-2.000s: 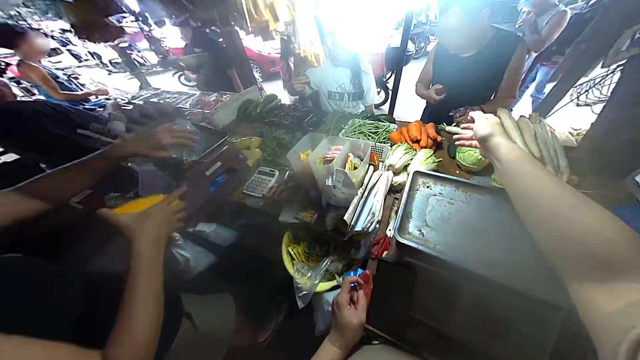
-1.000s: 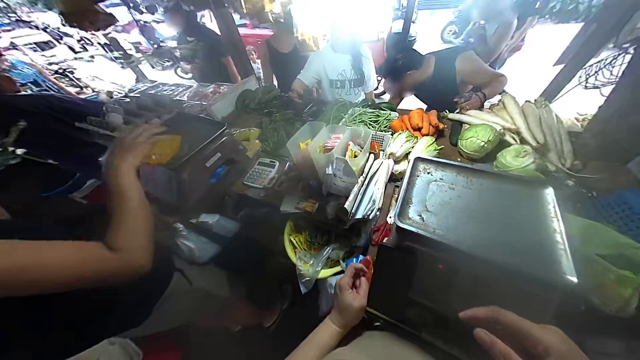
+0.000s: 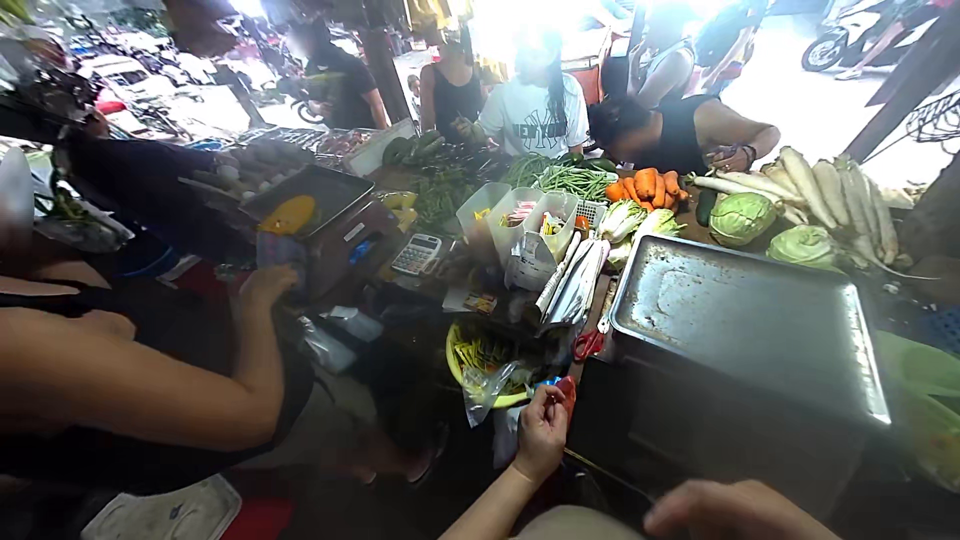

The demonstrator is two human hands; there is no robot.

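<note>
My left hand [image 3: 545, 431] is at the lower centre, its fingers closed on a small red and blue plastic packet [image 3: 568, 396]. A yellow-rimmed basket [image 3: 456, 367] with greens and a clear plastic bag [image 3: 484, 391] lies just beyond it to the left. Red-handled scissors [image 3: 589, 344] rest beside the stainless steel tray [image 3: 735, 307]. My right hand [image 3: 720, 510], blurred at the bottom edge, is below the tray; its fingers are partly cut off and nothing shows in it. White daikon radishes [image 3: 817, 187], cabbages [image 3: 742, 218] and carrots [image 3: 649, 187] lie beyond the tray.
A co-worker's arm [image 3: 150, 375] reaches in from the left, near a scale [image 3: 319, 199] bearing a yellow item. A calculator [image 3: 417, 254], plastic containers [image 3: 517, 225] and long paper-wrapped bundles [image 3: 574, 285] stand at the centre. Several people are across the stall.
My right hand has come back from the daikon radishes to the bottom edge. My left hand stays by the basket with the packet. The person in black across the stall has bent down.
</note>
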